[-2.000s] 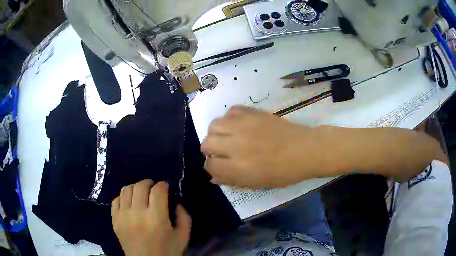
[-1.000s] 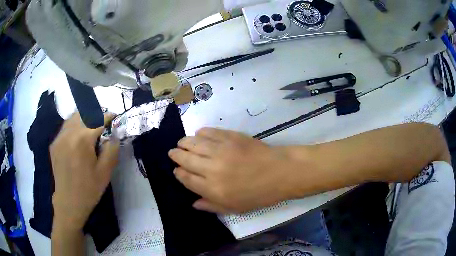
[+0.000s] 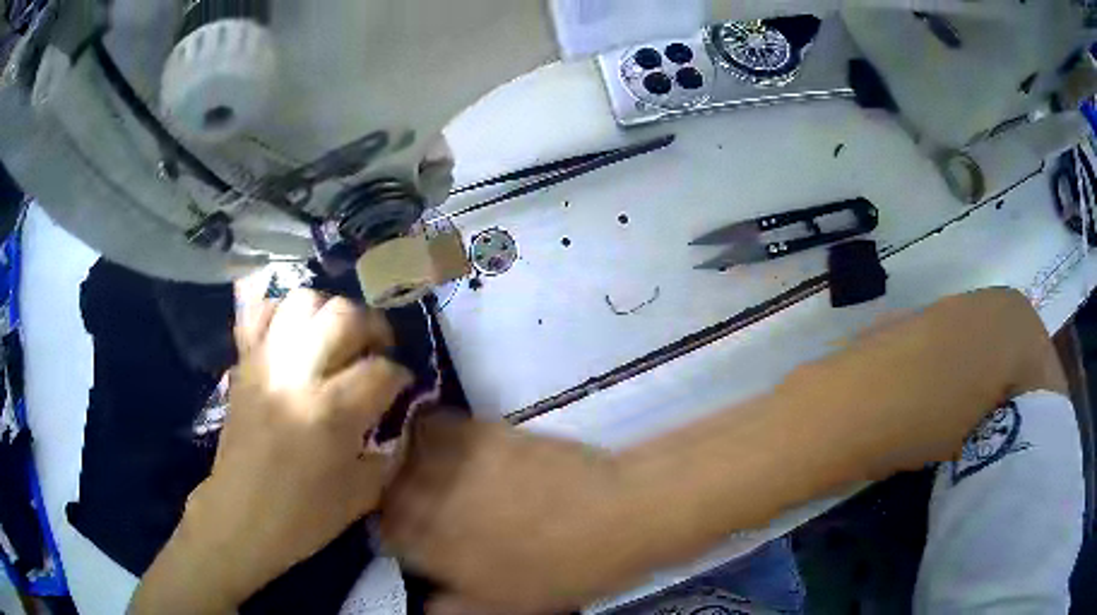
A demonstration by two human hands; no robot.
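Note:
The black knit garment panel [image 3: 138, 396] lies on the white table left of and below the sewing machine head [image 3: 325, 84]. A bit of its patterned lace shows at the left hand's edge. My left hand [image 3: 301, 421] is closed on the cloth just below the needle area, its fingertips at the machine. My right hand [image 3: 481, 505] is blurred and lies against the left hand at the cloth's right edge; its fingers are hidden. A pinkish seam edge [image 3: 415, 415] shows between the hands. The presser foot is hidden behind the beige block [image 3: 397, 267].
Black tweezers [image 3: 565, 166], a round metal bobbin [image 3: 492, 250], thread snips [image 3: 788, 232] and a black cloth scrap [image 3: 857, 274] lie right of the needle. A silver phone [image 3: 662, 75] lies at the back. A blue basket rim [image 3: 46, 529] shows at far left.
My left hand has moved right and up to the needle area. My right hand has moved down and left against it. The black cloth is now bunched between them, and the lace is mostly covered.

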